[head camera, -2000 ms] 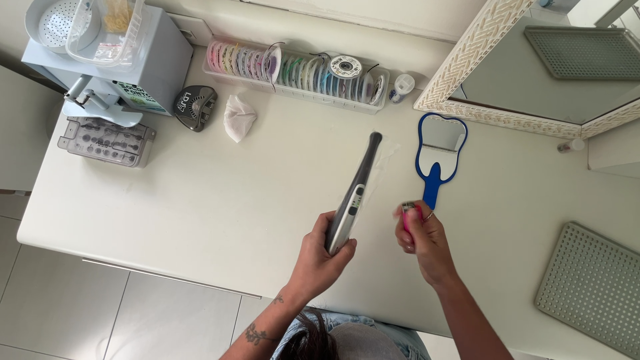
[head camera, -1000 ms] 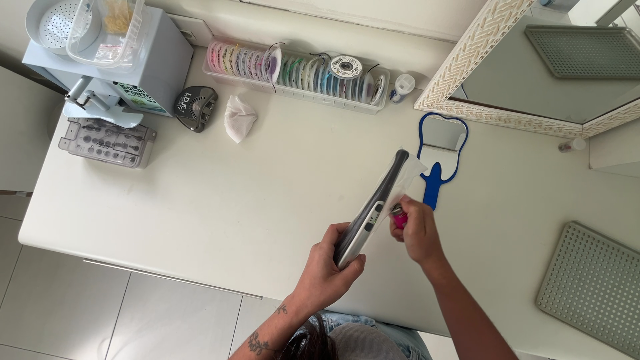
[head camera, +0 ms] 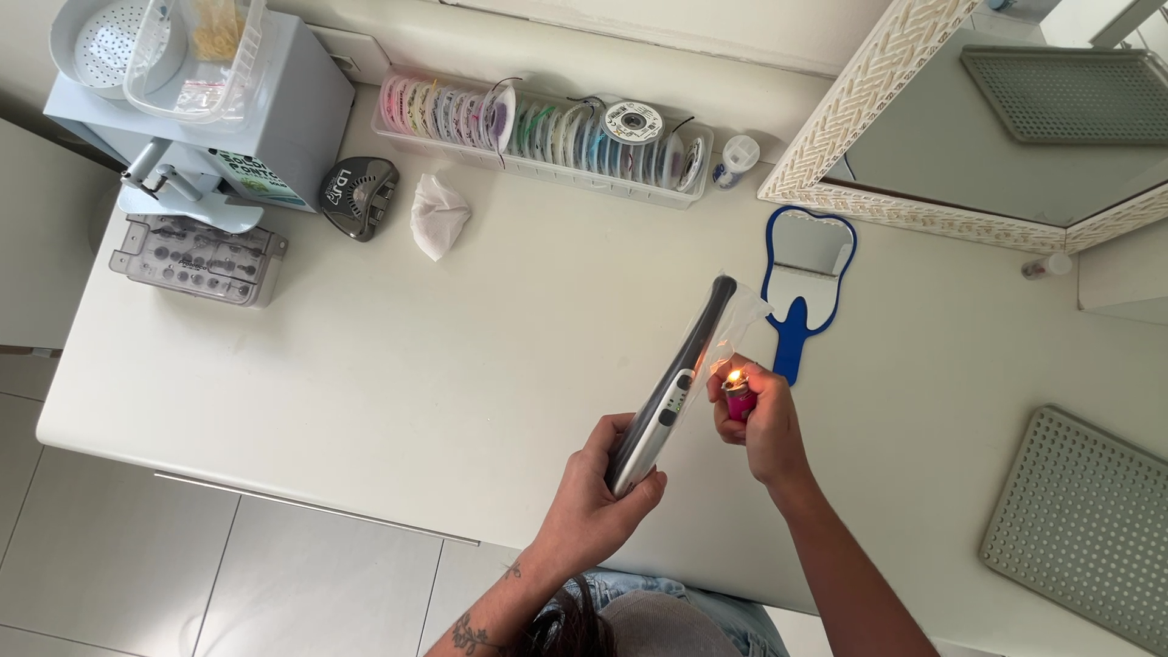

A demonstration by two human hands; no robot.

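My left hand (head camera: 598, 497) is closed around the lower end of a dental curing light (head camera: 671, 392), dark grey and white, tilted with its tip up and to the right. A loose clear plastic sleeve (head camera: 744, 315) covers it and stands out on its right side. Just right of the sleeve, my right hand (head camera: 762, 420) grips a pink lighter (head camera: 739, 403) with a lit flame at its top. The flame is close to the edge of the sleeve; whether they touch I cannot tell. Beyond my right hand lies a blue tooth-shaped hand mirror (head camera: 792, 342).
At the back stand a clear tray of elastic spools (head camera: 529, 164) and a framed mirror (head camera: 771, 178). A crumpled white tissue (head camera: 440, 217), a black device (head camera: 358, 199), a bur box (head camera: 196, 260) and a blue-grey machine (head camera: 301, 109) are at the left. A perforated tray (head camera: 1086, 520) lies right.
The lighter now shows a flame; none is seen in the earlier frames. My left hand and the curing light have moved to the right since the first frame.
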